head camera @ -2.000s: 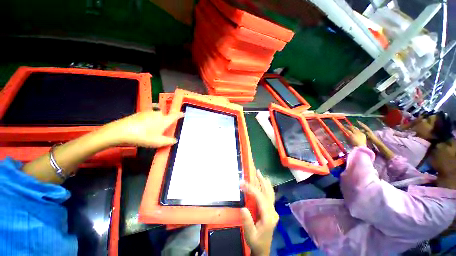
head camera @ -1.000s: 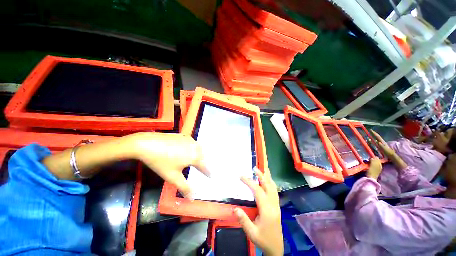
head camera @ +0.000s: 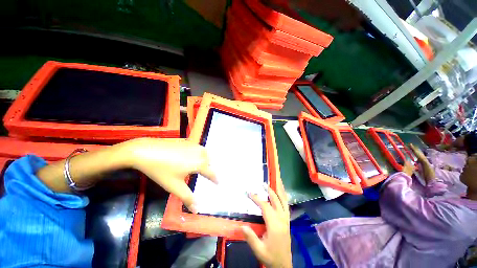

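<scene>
The tablet under test (head camera: 236, 152) has a lit white screen and a black border. It lies in an orange foam tray (head camera: 196, 224) in front of me. My left hand (head camera: 172, 165), with a bracelet on the wrist, reaches over the tray's left side, its fingers spread on the lower left of the screen. My right hand (head camera: 272, 225) is at the lower right corner, fingers spread, fingertips on the screen and thumb over the tray's lower edge. Neither hand grips anything.
A dark tablet (head camera: 99, 97) lies in an orange tray at left. Stacked foam trays (head camera: 267, 52) stand at the back. A larger dark tablet (head camera: 110, 220) is under my left arm. Trayed tablets (head camera: 327, 152) lie at right beside a coworker in pink (head camera: 418, 214). A small dark tablet (head camera: 240, 255) is low.
My left hand has moved from the tray's left edge onto the lower screen. My right fingers have shifted slightly on the screen. At right, trayed tablets have moved apart and the coworker has shifted right.
</scene>
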